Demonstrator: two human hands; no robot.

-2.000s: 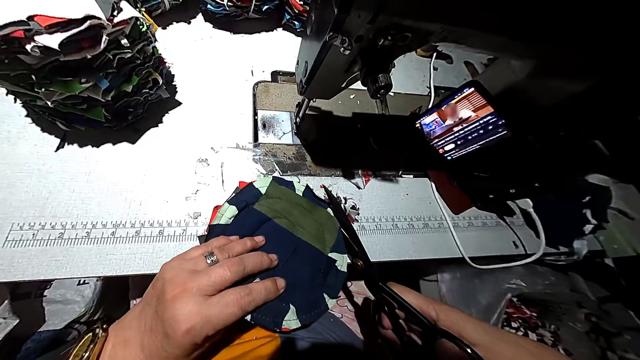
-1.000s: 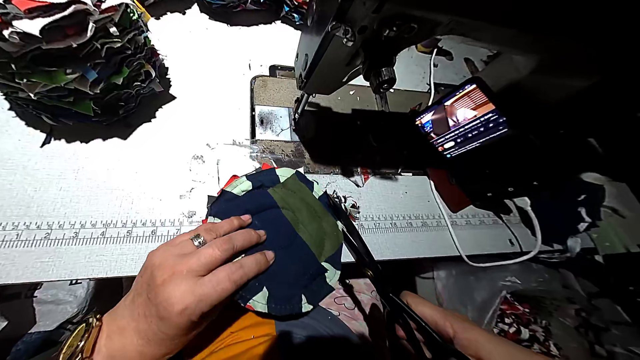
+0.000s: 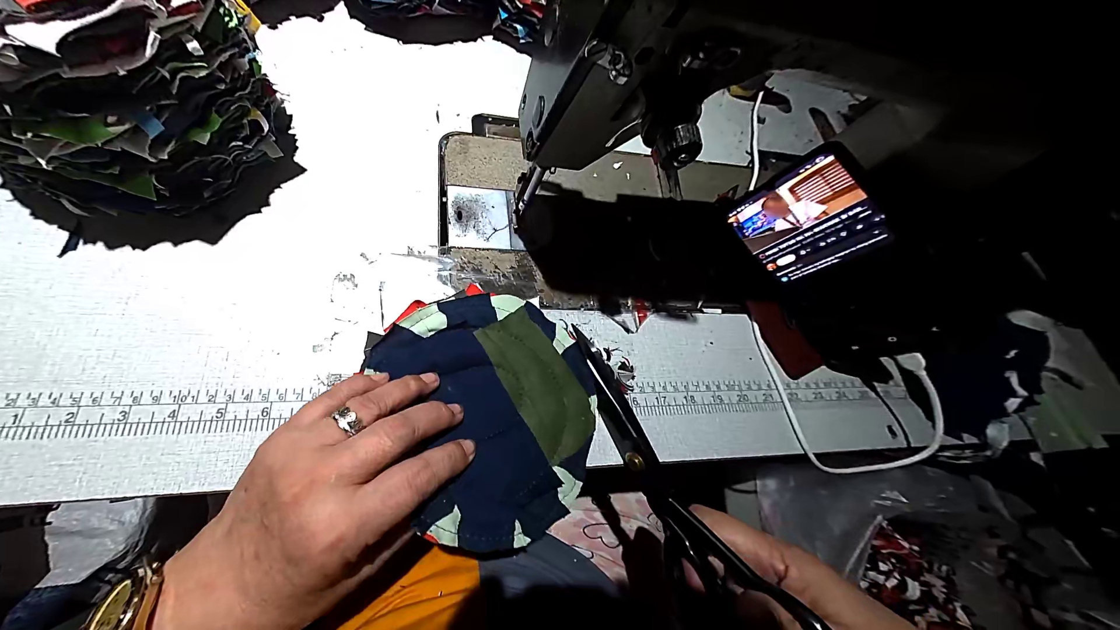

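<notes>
A round layered fabric piece [image 3: 490, 420], navy with an olive green strip and pale green patches round its rim, lies over the table's front edge. My left hand [image 3: 350, 481], with a ring and a gold watch, rests on its left part, fingers spread; whether the thumb grips it from below is hidden. In my right hand [image 3: 761, 560] are black-handled scissors [image 3: 637, 455], their blades pointing up along the right rim of the piece. The blades look nearly closed. Part of the right hand is in dark shadow.
Behind the piece stands a sewing machine [image 3: 577, 96], its needle plate [image 3: 479, 217] lit. A tall stack of fabric pieces [image 3: 140, 131] is at the left. On the right, a lit phone [image 3: 809, 219] has a white cable [image 3: 787, 420]. A measuring tape strip [image 3: 149, 407] runs along the table's front.
The fabric piece has turned slightly under my left hand, its green strip now more upright than two seconds ago. The scissors remain at its right rim.
</notes>
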